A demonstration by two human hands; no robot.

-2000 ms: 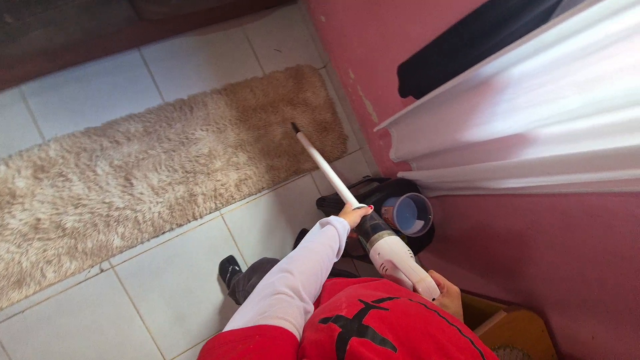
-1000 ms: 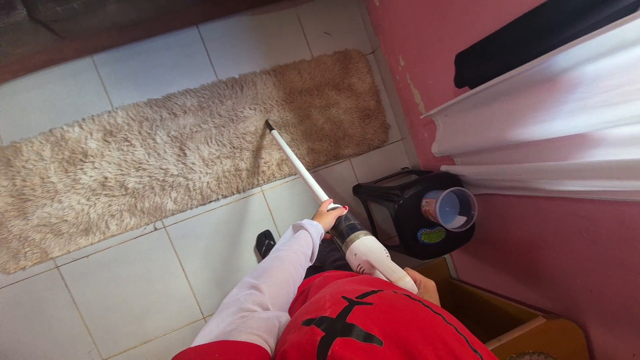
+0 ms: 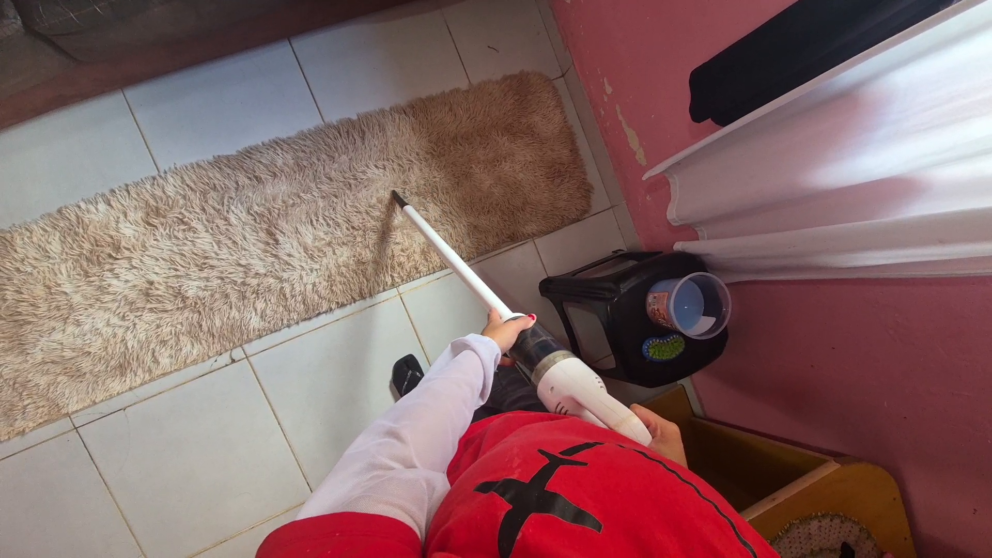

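A white stick vacuum cleaner (image 3: 570, 384) with a dark see-through dust cup reaches out from my body. My left hand (image 3: 508, 333) is closed around it where the white tube meets the dust cup. At the rear handle, beside my red shirt, my right hand (image 3: 663, 435) grips the vacuum, its fingers partly hidden. The tube's black tip (image 3: 399, 198) touches or hovers just over the shaggy beige rug (image 3: 256, 240), left of the rug's browner end.
A black plastic stool (image 3: 620, 310) by the pink wall bears a clear tub (image 3: 688, 306) and a green-bristled brush (image 3: 663, 348). A wooden box-like piece of furniture (image 3: 852, 496) stands at lower right. White curtain (image 3: 837, 163) hangs at right; dark furniture (image 3: 139, 46) borders the top left.
Compared with two seconds ago, the vacuum's tip has moved from the rug's brown end onto its lighter part. Both hands have kept their hold. The view has shifted.
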